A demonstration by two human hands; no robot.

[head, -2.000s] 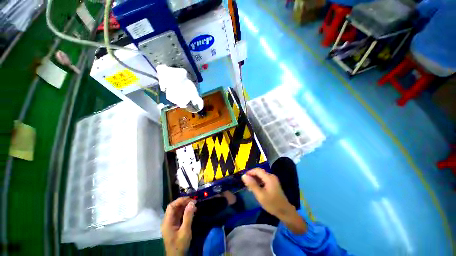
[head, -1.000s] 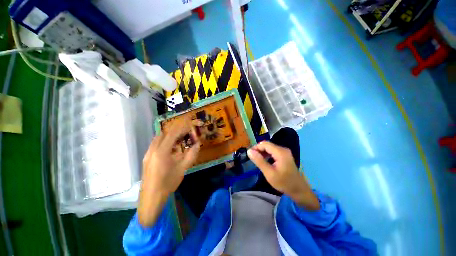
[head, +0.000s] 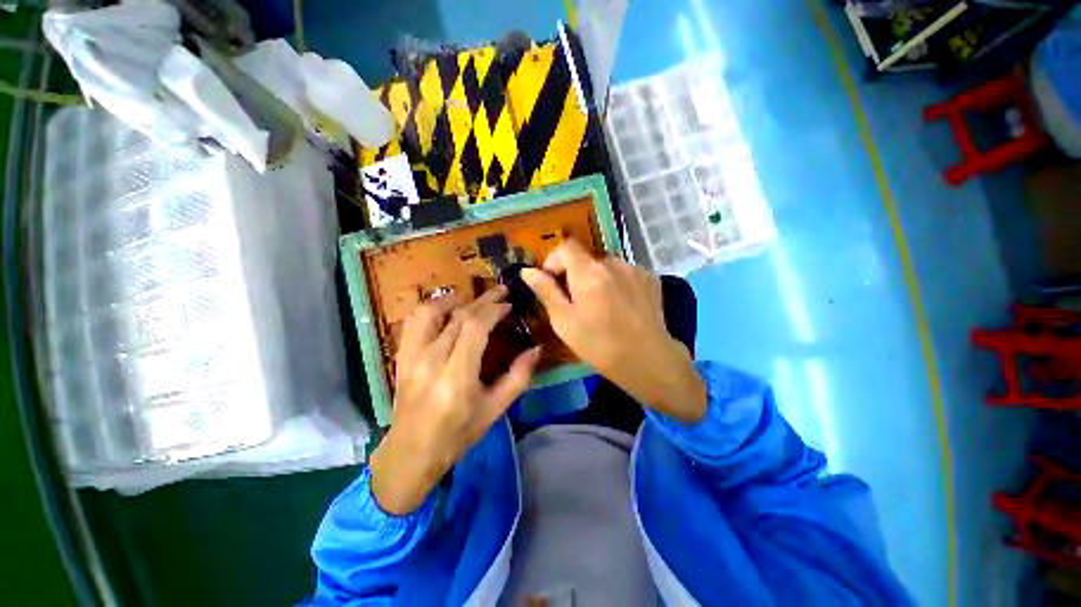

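The orange-brown fixture plate [head: 409,267] lies in its pale green frame [head: 364,311], close to my body. A round black part [head: 518,282] sits at the dark seat near the plate's middle, partly hidden by my fingers. My right hand [head: 611,311] reaches in from the right, with its fingertips on the black part. My left hand [head: 448,377] is over the plate's near left part, its fingertips touching or almost touching the same spot, its thumb apart from them. Small metal bits [head: 439,293] show on the plate's left side.
Hazard-striped base [head: 474,119] lies beyond the fixture, with marked white paper [head: 389,190] at its left. White-wrapped machine head [head: 154,77] is upper left. Stacked clear trays [head: 154,296] stand left; a compartment tray [head: 688,166] is right. Red stools [head: 984,125] stand far right.
The fixture first came from the striped base towards my body. Since then my right hand has moved from the frame's near right edge to the plate's middle, and my left hand has joined it there.
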